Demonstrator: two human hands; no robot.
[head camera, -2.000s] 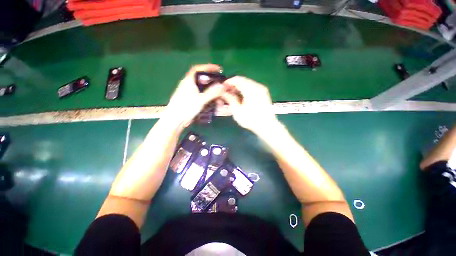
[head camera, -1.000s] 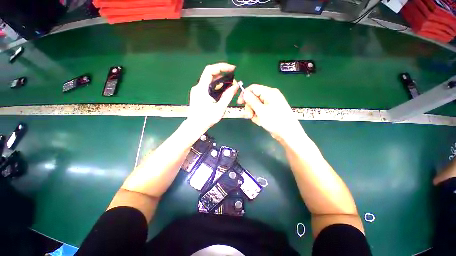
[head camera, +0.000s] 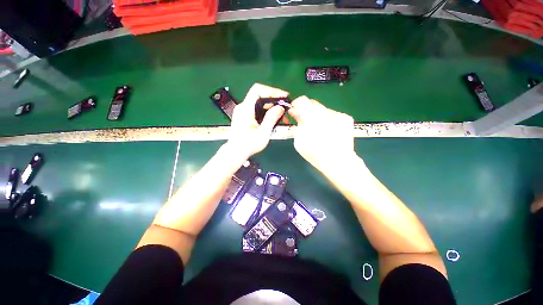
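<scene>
My left hand (head camera: 252, 122) holds a black handheld device (head camera: 262, 109) above the pale metal edge strip, mostly covered by the fingers. My right hand (head camera: 318, 128) pinches a tiny white cord end (head camera: 287, 105) at the device's top corner; how it sits on the device is too small to tell. A pile of overlapping black devices (head camera: 269, 225) lies on the green bench near my body. Loose white loops lie on the bench, one beside the pile (head camera: 319, 214) and two to the right (head camera: 367, 271), (head camera: 452, 255).
Black devices lie spaced on the far green strip, one (head camera: 224, 102) just left of my left hand, another (head camera: 327, 74) beyond my right hand. More devices (head camera: 27, 201) lie at the left. Red-orange trays (head camera: 167, 13) stand beyond. A grey metal bar (head camera: 506, 107) crosses at the right.
My hands have come closer together, with the right fingertips now at the device's corner. A device shows beside my left hand. The far device beyond my right hand has shifted left.
</scene>
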